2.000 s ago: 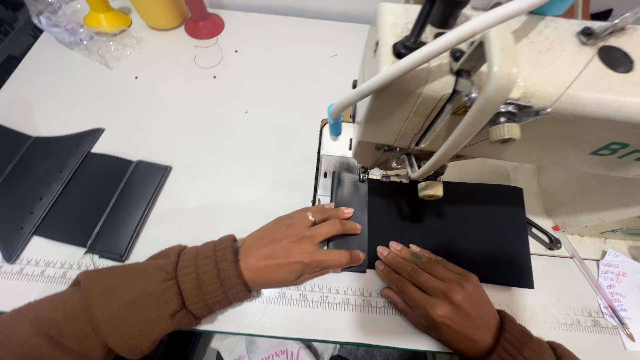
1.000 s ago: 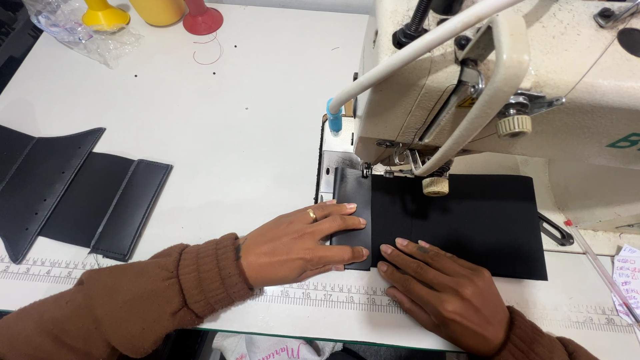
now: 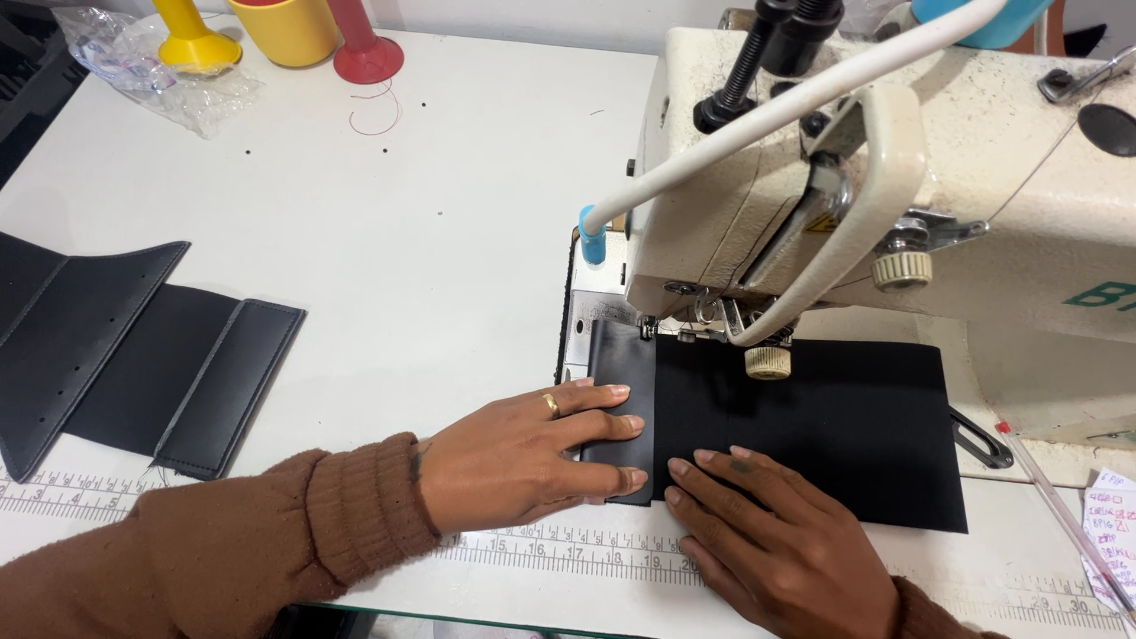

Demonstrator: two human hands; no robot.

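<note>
A black panel (image 3: 834,426) with a smoother folded strip (image 3: 621,355) along its left side lies on the bed of the sewing machine (image 3: 754,204). The strip's far end is at the presser foot (image 3: 649,328). My left hand (image 3: 524,444), with a ring on one finger, rests flat on the strip, fingertips pressing it. My right hand (image 3: 781,541) lies on the near edge of the panel just right of the strip, fingers together and flat. Neither hand is closed around the material. Whether the needle is in the material cannot be seen.
Stitched black pieces (image 3: 133,355) lie at the left. A printed ruler scale (image 3: 550,555) runs along the near table edge. Yellow (image 3: 200,44) and red (image 3: 368,58) spools, a yellow cup (image 3: 288,31) and clear plastic (image 3: 169,80) stand or lie at the back left. A pen (image 3: 1056,506) and handwritten paper (image 3: 1109,532) are at the right.
Between two seconds and one second ago the panel's far edge came slightly farther in under the machine head. Since then both hands have kept nearly the same places on the material.
</note>
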